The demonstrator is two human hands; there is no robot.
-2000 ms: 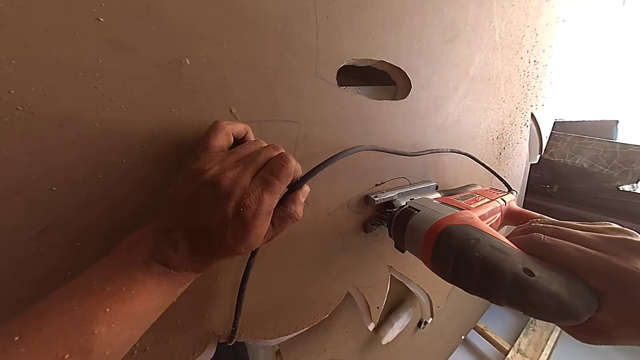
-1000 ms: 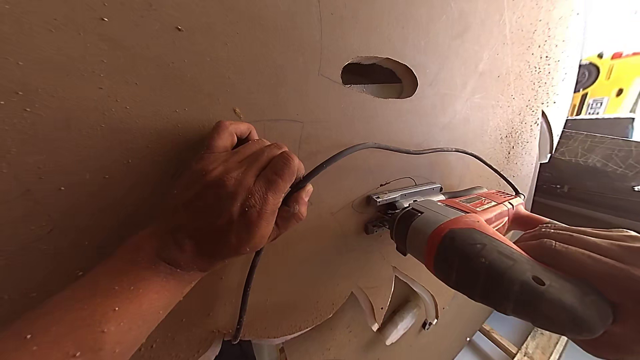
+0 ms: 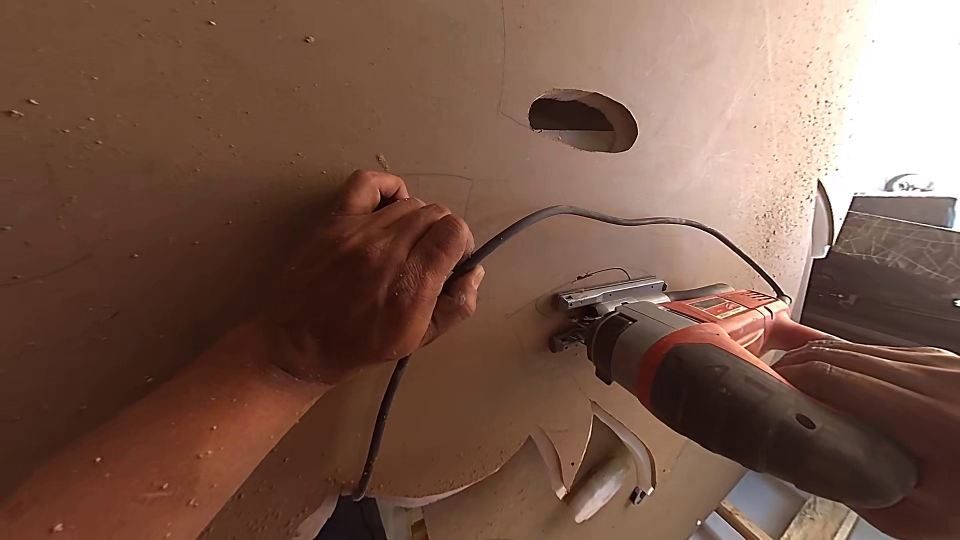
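Observation:
My left hand (image 3: 382, 277) is curled round a dark power cord (image 3: 555, 214) and rests on a brown board (image 3: 420, 435). The cord arches rightward to the rear of a red and black jigsaw (image 3: 712, 352); its other part hangs down below my left hand. At the right edge, my right hand (image 3: 877, 397) grips the jigsaw's body. The saw's metal base plate (image 3: 611, 292) lies against the board, by a thin curved cut line. The blade itself is hard to see.
An oval hole (image 3: 622, 124) passes through the board above the saw. Below it is a jagged cutout (image 3: 637, 442). Faint pencil lines and sawdust mark the surface. Wooden pieces (image 3: 817, 517) stand at lower right, and a dark object with a cracked-looking top (image 3: 892, 247) at the right.
A yellow vehicle visible at upper right one second ago is out of sight now. Both hands keep their hold, and the jigsaw stays at about the same spot on the board.

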